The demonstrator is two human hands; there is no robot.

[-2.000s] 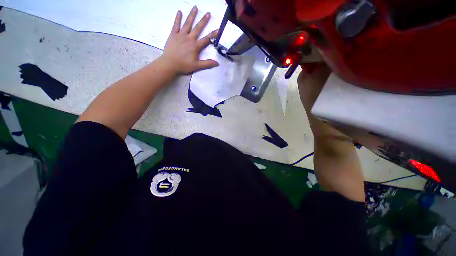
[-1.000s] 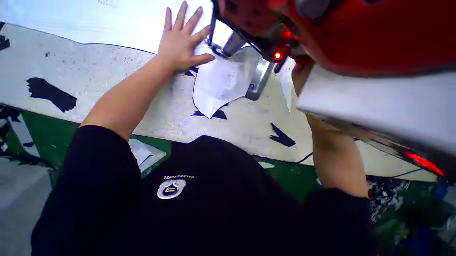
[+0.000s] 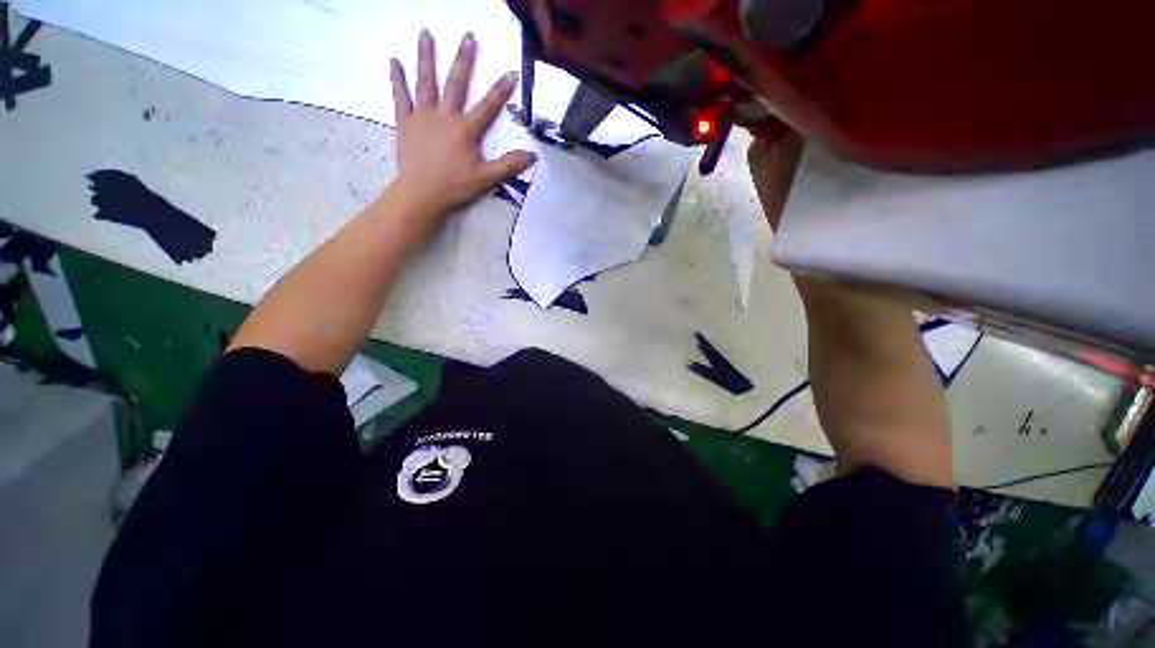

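Note:
The red motor body of the cutting machine fills the top right. Its narrow upright and presser foot stand at the edge of the white paper marker. My left hand lies flat on the marker with its fingers spread, just left of the foot. A cut piece with white paper on top lies below the foot, over the mostly hidden base plate. My right hand is at the machine's handle, largely hidden behind the motor and control box.
Dark offcuts lie on the pale table at the left, with another near the front edge. A white paper sliver lies right of the cut piece. A thin black cable crosses the table edge. The green floor holds scraps.
The machine and my left hand have shifted left in the picture. The cut piece now covers more of the base plate, and a dark-edged gap shows beside the foot.

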